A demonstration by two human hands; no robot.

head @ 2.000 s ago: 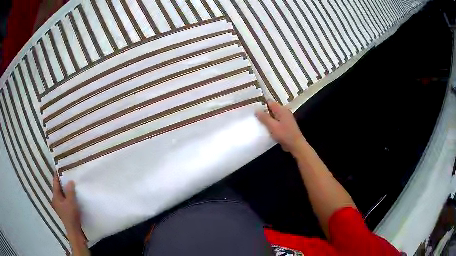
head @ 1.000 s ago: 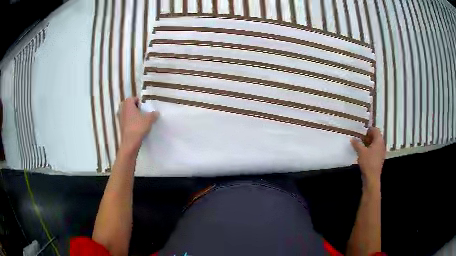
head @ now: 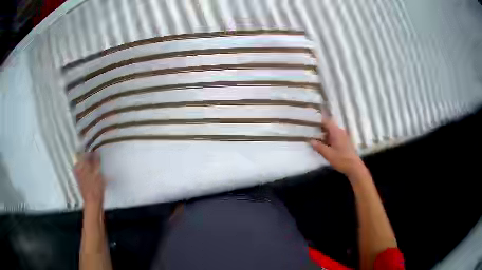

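Note:
Overlapped white bag panels with brown edge strips [head: 211, 103] lie in a shingled stack in front of me. The nearest white bag panel [head: 206, 166] shows a wide white face below the lowest brown strip. My left hand [head: 91, 176], blurred, is at this panel's left end, with the fingers at the strip's end. My right hand [head: 337, 146] is at its right end, thumb over the panel and fingers at the corner. Both hands seem to pinch the panel's ends; the undersides of the fingers are hidden.
More striped panel rows lie on the pale table [head: 16, 179], to the right [head: 391, 79], behind and to the left, blurred. The table's front edge curves across below the panels, with dark floor beyond it. A red object [head: 48, 7] shows at the top left.
The view has swung from side to side between frames. Both hands remain at the two ends of the nearest panel, whose position in the stack looks much the same.

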